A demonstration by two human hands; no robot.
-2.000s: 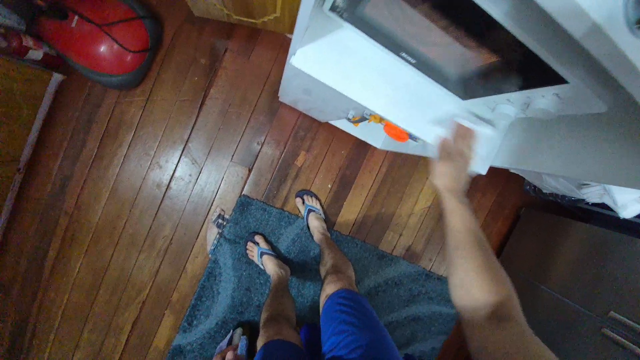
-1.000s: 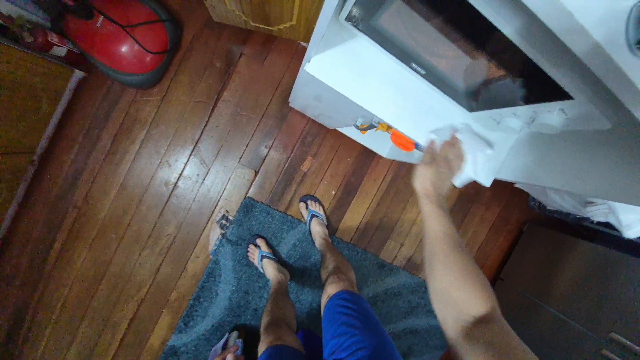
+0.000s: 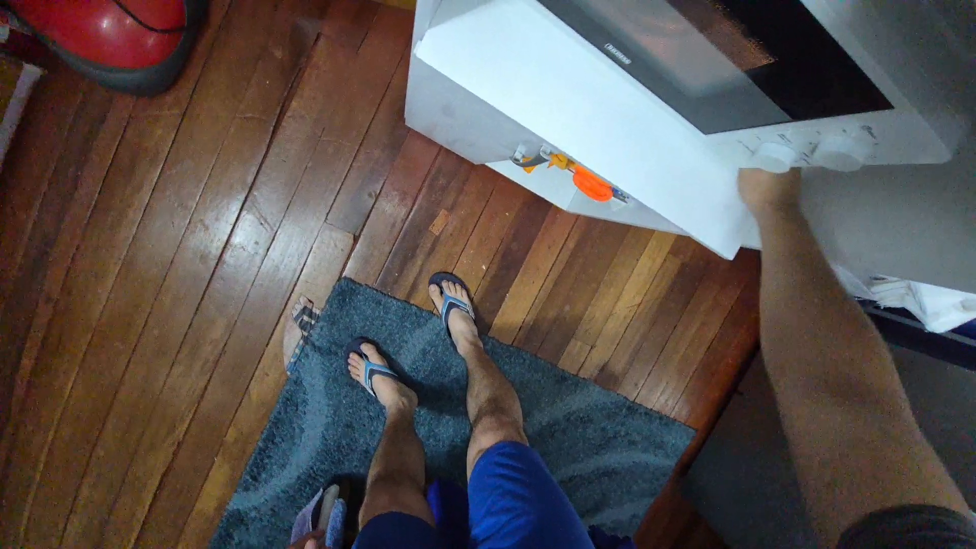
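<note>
My right hand (image 3: 770,189) reaches in at the white front edge of the microwave oven (image 3: 923,122), beside its two white knobs (image 3: 774,156). Its fingers are hidden by the oven, and no white cloth can be made out there. A white surface (image 3: 579,99) extends from under the oven's dark glass door (image 3: 709,61). Orange and yellow objects (image 3: 591,183) are at its lower edge. At the bottom edge, a bit of skin touches a purple and blue fabric-like thing (image 3: 320,515); whether it is my left hand cannot be told.
My feet in flip-flops stand on a blue-grey rug (image 3: 610,450) over a wooden floor (image 3: 229,152). A striped thing (image 3: 303,320), perhaps a sandalled foot, lies at the rug's left corner. A red appliance (image 3: 122,30) is upper left. White bags or cloths (image 3: 930,301) lie at right.
My right hand was over the white surface with a white cloth. It has moved right, to the oven's knob side, and its fingers are now out of sight.
</note>
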